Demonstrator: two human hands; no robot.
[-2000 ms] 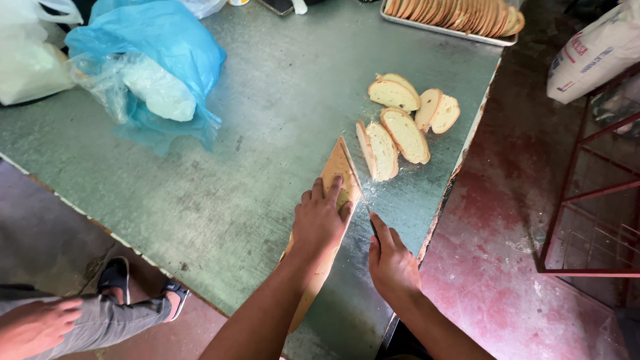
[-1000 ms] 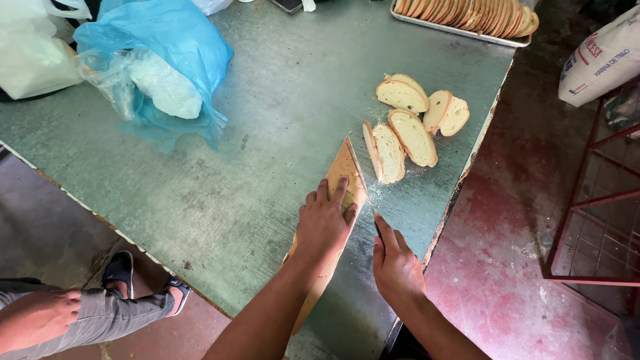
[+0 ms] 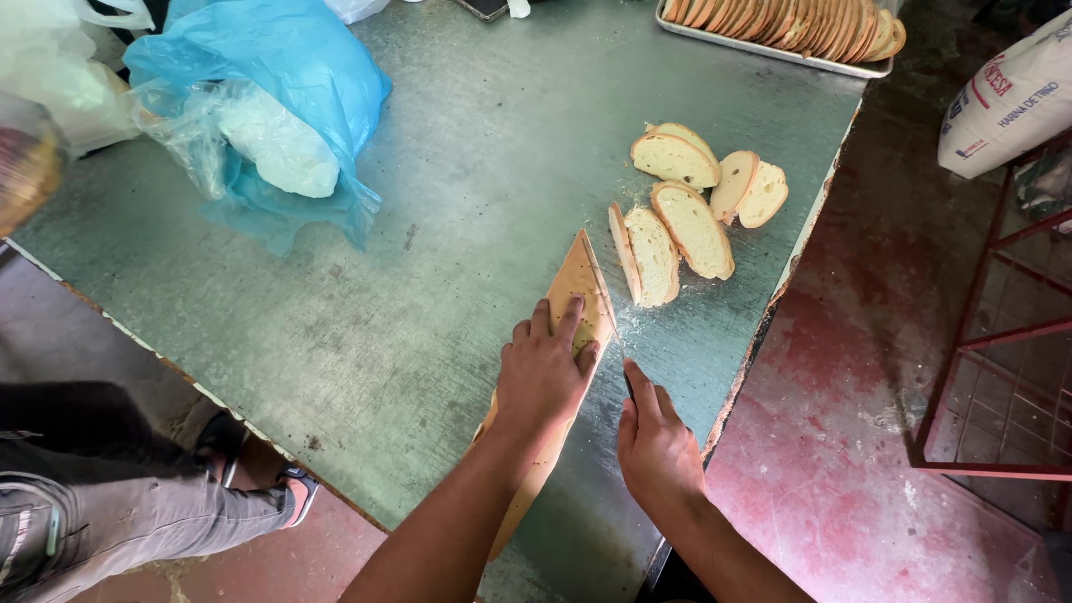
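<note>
A long loaf of bread with a browned, speckled crust lies on the metal-topped table. My left hand presses down on it, fingers spread across the crust. In my right hand is the dark handle of a knife, whose thin blade lies along the slanted cut end of the loaf. Beyond the blade are several cut bread slices, some leaning on each other, with crumbs around them. My left forearm hides part of the loaf.
At the far right corner a metal tray holds a row of slices. Blue and clear plastic bags lie at the back left. Past the right edge are a flour sack and a red metal rack. A person stands at the left edge.
At the left, the other person's hand that showed low in the earlier frames is gone from there, and a blurred thing has appeared at the upper left edge. Both my hands stay at the loaf.
</note>
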